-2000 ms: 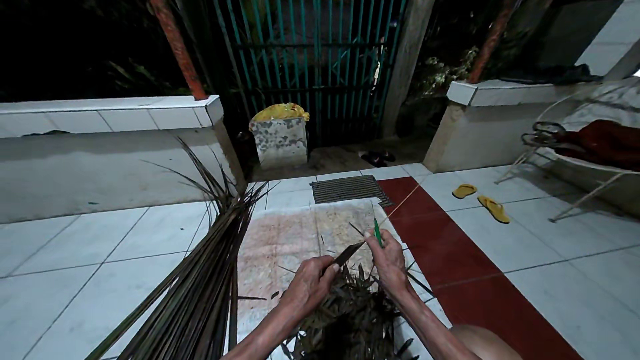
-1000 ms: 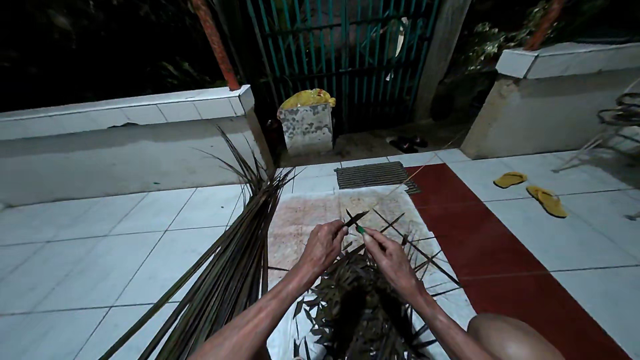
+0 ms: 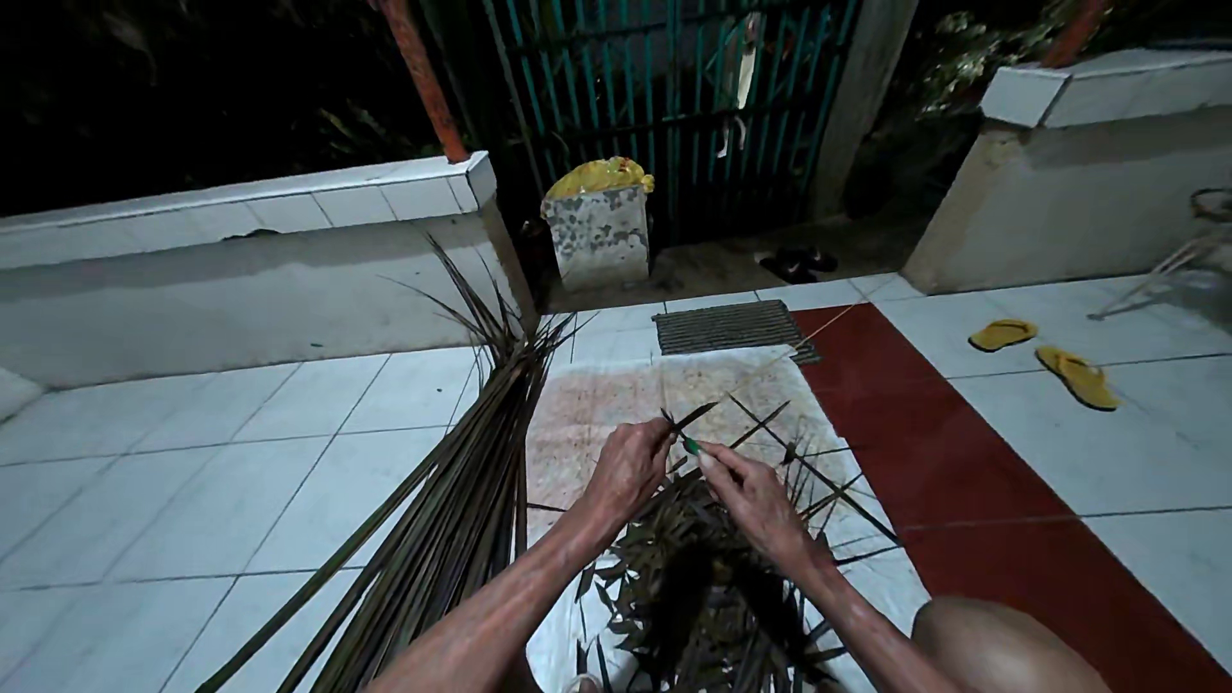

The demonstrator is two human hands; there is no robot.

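My left hand [image 3: 632,464] is closed on a dark palm leaf strip [image 3: 695,416], whose tip sticks out past the fingers. Close beside it, my right hand [image 3: 756,496] grips a small green-handled tool [image 3: 691,446], its blade mostly hidden against the leaf. Beneath both hands lies a heap of cut leaf pieces [image 3: 664,568] on a stained white cloth [image 3: 597,395]. Thin leaf ribs [image 3: 847,496] lie crossed at the cloth's right side. A large bundle of long palm leaves [image 3: 462,462] rests to the left of my left arm.
Beyond the cloth lies a ribbed mat [image 3: 727,327]. Yellow flip-flops [image 3: 1078,377] rest on the tiled floor at right. A concrete block [image 3: 599,236] with a yellow bag on top stands before the green gate [image 3: 635,96]. Low walls [image 3: 241,289] flank the opening.
Two seconds ago a long dark leaf piece and the green handle stood farther apart; now the hands are close together at the leaf. More thin ribs lie at the cloth's right side.
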